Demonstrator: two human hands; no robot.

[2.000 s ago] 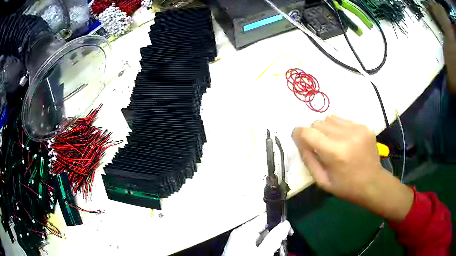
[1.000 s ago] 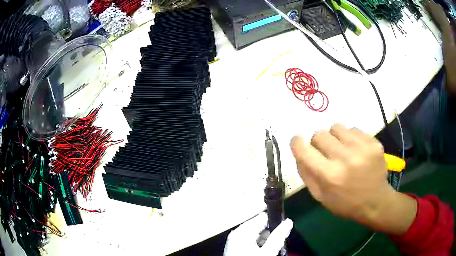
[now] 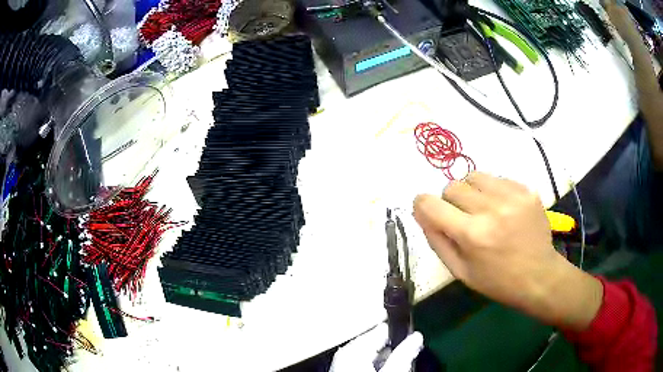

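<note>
My left hand (image 3: 382,352), in a white glove and cut off by the bottom edge, holds a black soldering iron (image 3: 397,301) upright in the picture, its tip pointing away from me. A thin bent guide tube (image 3: 406,254) runs beside the barrel. My bare right hand (image 3: 491,243), in a red sleeve, is a loose fist to the right of the tip. The yellow-orange handle (image 3: 560,221) of a tool sticks out behind this fist; the tool's other end is hidden. Red wire rings (image 3: 439,145) lie just beyond the fist.
A long fanned stack of black panels (image 3: 251,174) stands left of the iron. Red leads (image 3: 123,232), tangled wired panels (image 3: 40,269) and a clear round hood (image 3: 109,142) are farther left. A station with a blue display (image 3: 382,58), cables and green-handled cutters (image 3: 512,42) are behind. Another person's arm (image 3: 640,65) is far right.
The whole scene sits a little lower in the picture, as if the view tilted up. My right fist has shifted slightly left relative to one second ago. The left hand still holds the iron.
</note>
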